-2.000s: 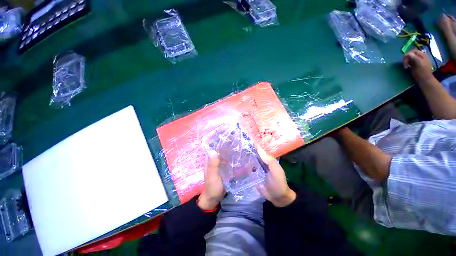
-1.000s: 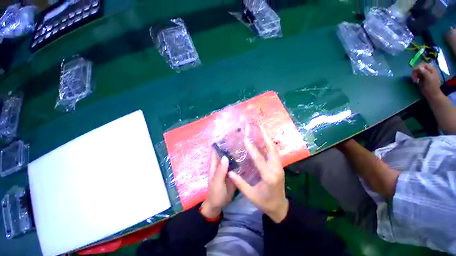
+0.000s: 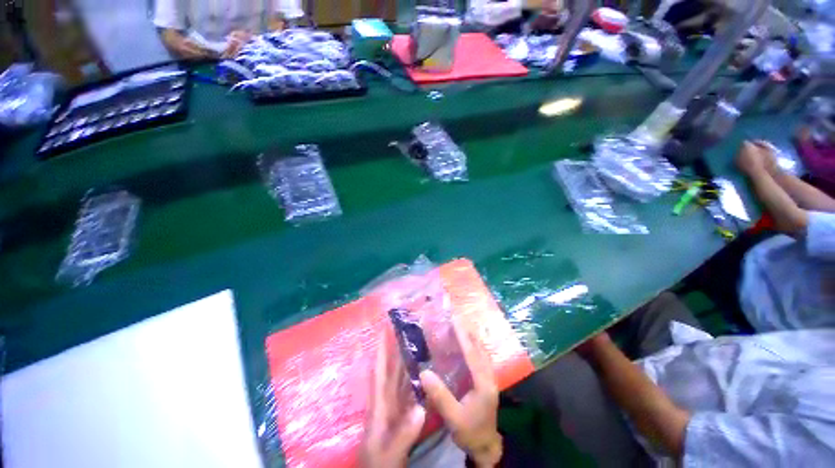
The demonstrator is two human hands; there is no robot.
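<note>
A clear plastic housing in thin clear film (image 3: 438,322) is held over the red mat (image 3: 320,375), with a black strip (image 3: 409,343) along its left side. My left hand (image 3: 392,425) is at the housing's left and lower edge, blurred. My right hand (image 3: 469,402) holds it from the right, thumb near the lower end of the black strip. The film's loose end reaches past the mat's far edge.
A white board (image 3: 133,384) lies left. Bagged units (image 3: 302,185) are spaced along the green bench (image 3: 384,228), others grouped right (image 3: 632,169). A seated person (image 3: 732,402) is close at right. Trays and a second red mat (image 3: 485,57) lie across.
The view has tilted up, showing the far side. The black strip now stands more upright, still in my hands. The neighbour's hand at right has shifted beside another hand.
</note>
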